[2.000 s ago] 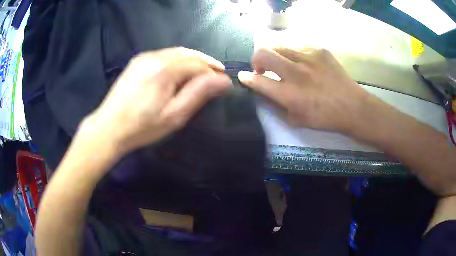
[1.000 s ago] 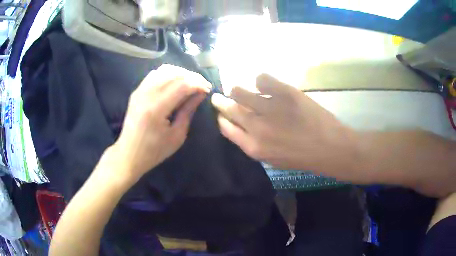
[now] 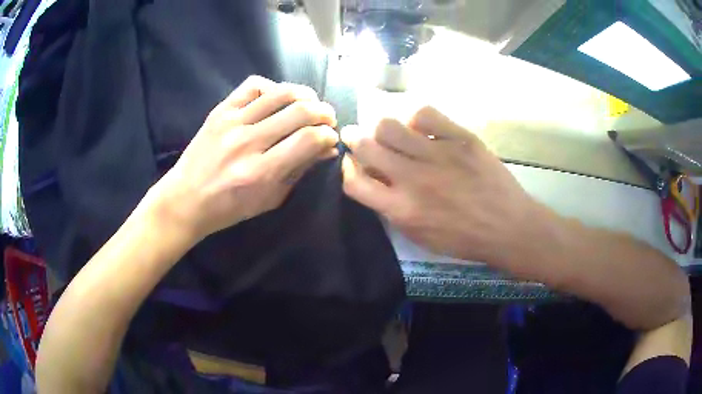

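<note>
The dark garment cloth (image 3: 300, 238) lies over the tabletop and hangs down over its front edge. My left hand (image 3: 254, 150) pinches the cloth's edge between thumb and fingers. My right hand (image 3: 431, 181) pinches the same edge just to the right, its fingertips almost touching the left ones. The sewing machine's presser foot area (image 3: 394, 77) is just above and right of the fingertips, beside a bright lamp glare. The needle itself cannot be made out.
Scissors with red and orange handles (image 3: 677, 219) lie at the right. A green panel with a white rectangle (image 3: 635, 58) is at upper right. The table's green marked front edge (image 3: 469, 285) runs below my right forearm. A red basket (image 3: 27, 296) is at lower left.
My hands have come together on the cloth edge; the right fingers now close on it. The view has shifted, so the green panel and scissors show more fully.
</note>
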